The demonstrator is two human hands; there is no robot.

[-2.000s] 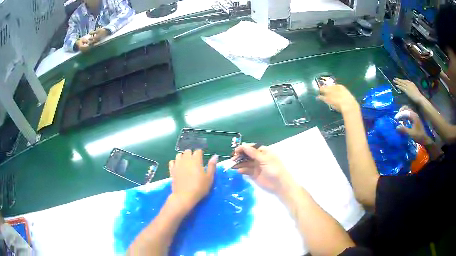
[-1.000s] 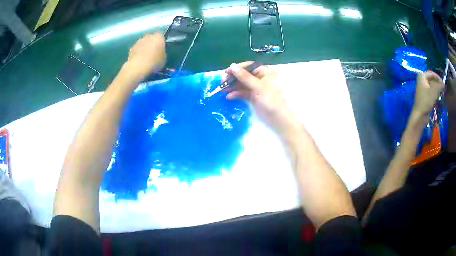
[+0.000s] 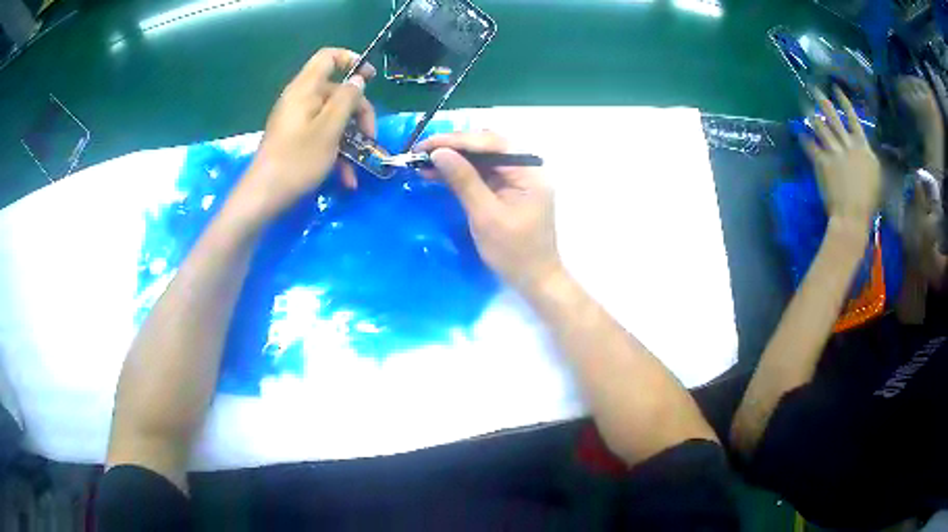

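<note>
My left hand (image 3: 312, 130) holds a phone frame (image 3: 449, 52) by its left edge, tilted over the far edge of the blue film heap (image 3: 385, 244). The frame is dark with a thin silver rim. Small gold and white parts show at its near end. My right hand (image 3: 504, 203) holds slim black tweezers (image 3: 489, 160) like a pen, with the silver tip at the near end of the frame. Whether the tip touches a part is too small to tell. The film lies on a white sheet (image 3: 644, 239).
Another phone frame (image 3: 57, 140) lies on the green bench (image 3: 593, 62) at far left. One more phone's near end shows behind the held frame. At right, a neighbour's hand (image 3: 847, 171) is over blue film in an orange-rimmed tray (image 3: 865, 301). A clear plastic strip (image 3: 738, 135) lies beside the sheet.
My left hand has picked up a phone frame and brought it over the film. My right hand has moved slightly; the tweezers' tip has moved from the film to the frame's near end. The view has shifted.
</note>
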